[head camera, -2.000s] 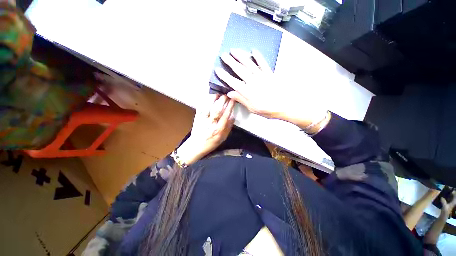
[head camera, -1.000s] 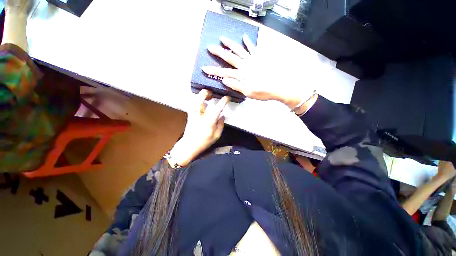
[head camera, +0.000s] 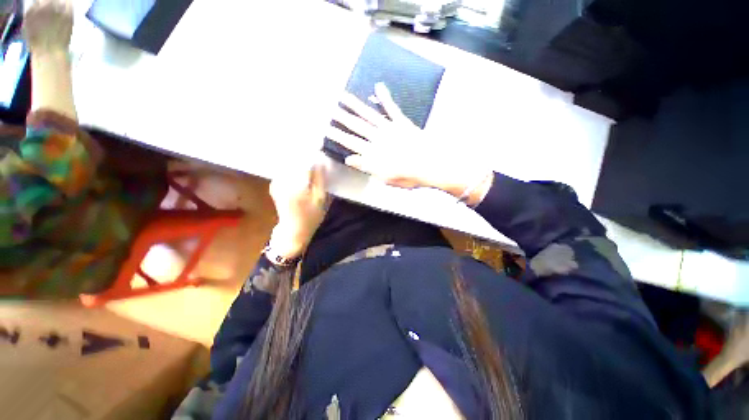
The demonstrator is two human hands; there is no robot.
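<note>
A closed black dotted gift box (head camera: 398, 72) lies on the white table in front of me. My right hand (head camera: 390, 143) lies on top of the box's near half with its fingers spread, holding nothing. My left hand (head camera: 301, 197) is at the table's near edge, just off the box's near left corner. Its fingers are washed out against the white table, so their exact pose and any contact with the box are unclear.
A co-worker's arm (head camera: 52, 86) and a black box (head camera: 140, 20) are at the far left. Large black boxes (head camera: 677, 168) stand right. A red stool (head camera: 156, 246) and cardboard (head camera: 98, 361) lie below left. Pale items (head camera: 415, 12) sit at the back.
My left hand has moved away from the box's near edge, down and left. My right hand stays on the box, its fingers spread. More of the black box at far left shows.
</note>
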